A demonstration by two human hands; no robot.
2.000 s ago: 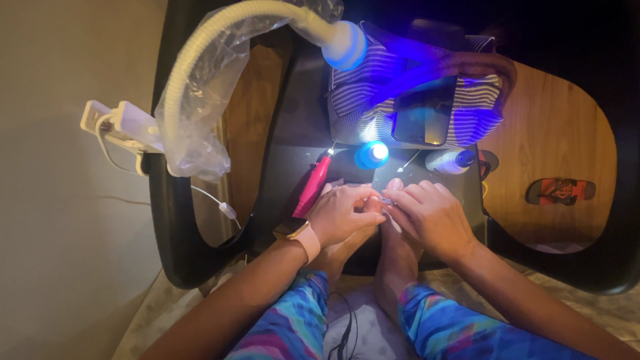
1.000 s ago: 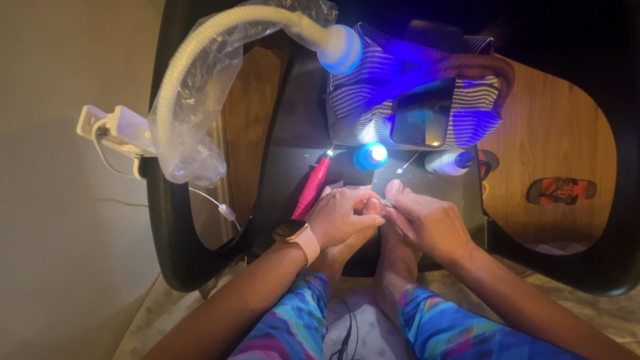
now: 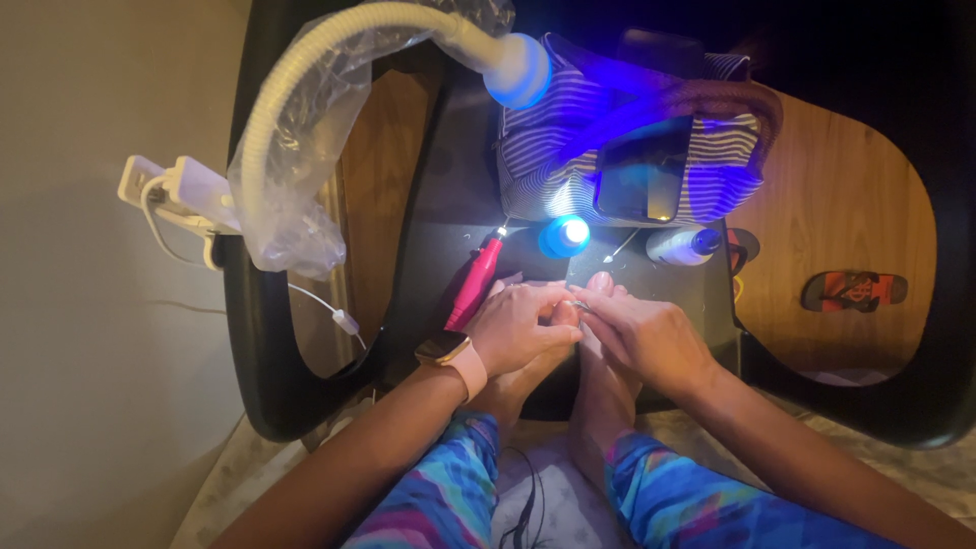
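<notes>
Wearing a smartwatch (image 3: 448, 352) on a pink band, my left hand (image 3: 518, 328) grips the big toe (image 3: 565, 314) of my left foot. My right hand (image 3: 644, 328) holds a small metal tool (image 3: 581, 306), mostly hidden by the fingers, with its tip at that toe. My right foot (image 3: 602, 381) lies alongside, partly under the right hand. A pink handheld nail drill (image 3: 476, 280) rests just beyond the left hand. Past the toes stand a blue bottle (image 3: 560, 238) with a brightly lit top and a white bottle (image 3: 675, 247) with a dark blue cap lying down. A thin white-tipped stick (image 3: 619, 248) lies between them.
A striped bag (image 3: 553, 152) with a phone (image 3: 644, 171) against it sits on the black chair seat (image 3: 450, 183). A flexible-neck lamp (image 3: 267, 114) in clear plastic arches from the left, clamped to the chair's arm (image 3: 263, 366). A flip-flop (image 3: 854, 291) lies on the wooden floor.
</notes>
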